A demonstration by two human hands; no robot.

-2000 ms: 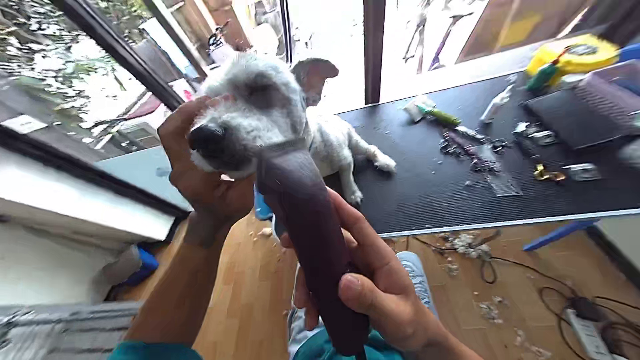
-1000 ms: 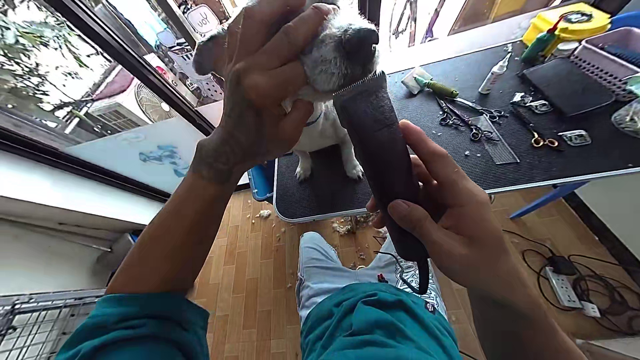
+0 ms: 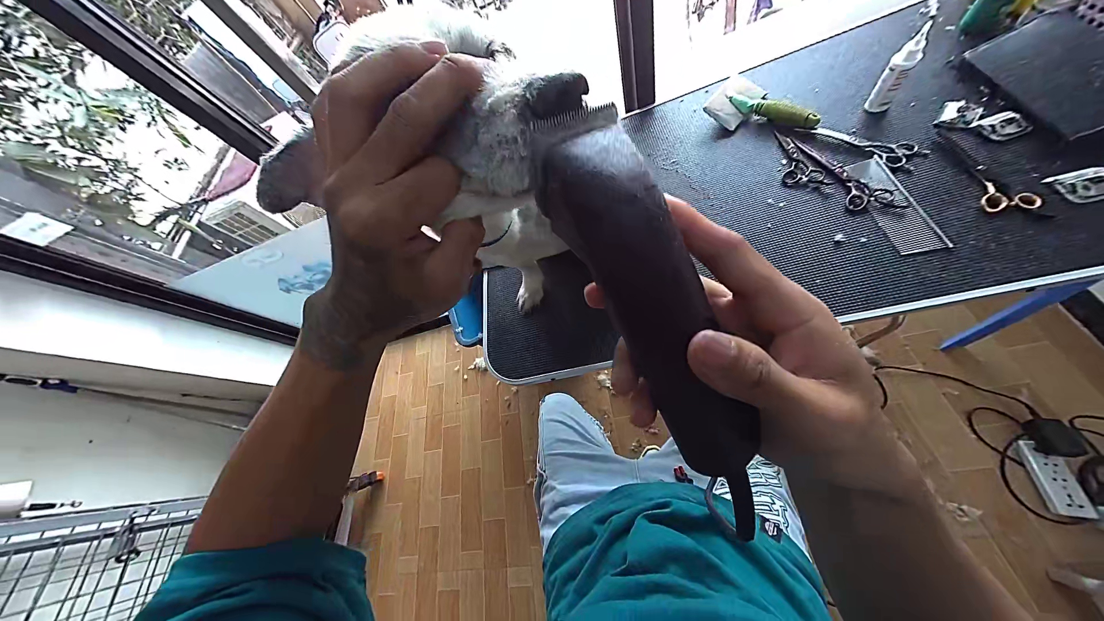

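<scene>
A white dog point(image 3: 492, 155) is at the near left end of the black grooming table point(image 3: 552, 332), its head turned so the dark nose points right. My left hand point(image 3: 392, 172) grips the head and muzzle from the left, fingers curled around it. In my right hand point(image 3: 759, 336) is a dark corded pet clipper point(image 3: 638, 276), held from below and the right. Its toothed blade point(image 3: 573, 121) lies against or just beside the front of the muzzle, close to the nose. The dog's eyes are hidden behind my hand or out of clear sight.
On the table lie a green-handled brush point(image 3: 780, 112), a white bottle point(image 3: 899, 69), several scissors point(image 3: 854, 190), a metal comb point(image 3: 916, 228) and spare blades point(image 3: 1078, 184). Below right are cables and a power strip point(image 3: 1056, 483). A wire cage point(image 3: 78, 561) stands lower left; a window is behind.
Two seconds ago the dog's muzzle pointed left with my left hand beneath it; now it points right. My left hand has moved round to the side of the head. The clipper has stayed in my right hand.
</scene>
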